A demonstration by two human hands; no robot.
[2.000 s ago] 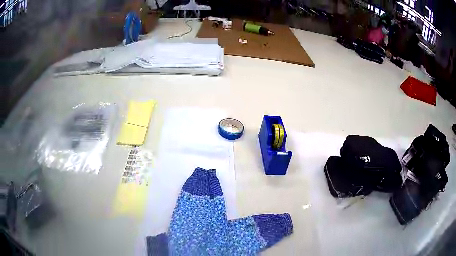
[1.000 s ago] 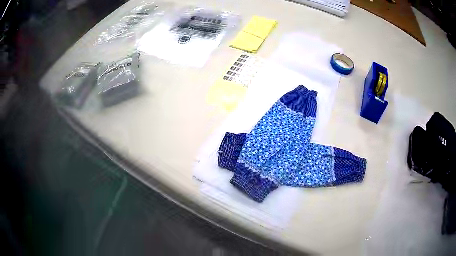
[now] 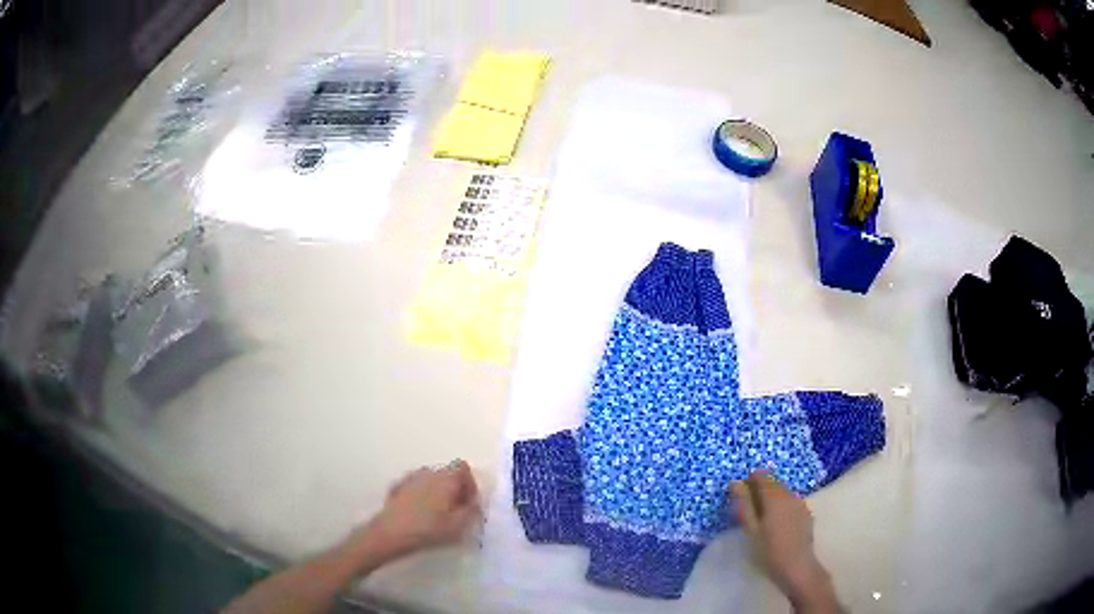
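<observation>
Two blue patterned sleeve covers (image 3: 660, 420) with darker cuffs lie flat and crossed on white paper sheets (image 3: 612, 156). My left hand (image 3: 434, 504) is bare, blurred and curled, left of the sleeve covers and apart from them. Whether it holds something small is not clear. My right hand (image 3: 777, 528) is bare and blurred, over the lower edge of the right-pointing sleeve cover. Its fingers are bent, and whether they grip the cloth cannot be told.
A tape roll (image 3: 745, 148) and a blue tape dispenser (image 3: 846, 222) stand behind. Black pouches (image 3: 1020, 324) lie right. Left are yellow slips (image 3: 492, 106), a barcode sticker sheet (image 3: 486, 222), a printed polybag (image 3: 324, 138) and grey-looking small polybags (image 3: 168, 324). The table edge curves at lower left.
Both my hands have come into view from the bottom edge. The camera view has shifted since a second ago. The sleeve covers still lie crossed on the paper.
</observation>
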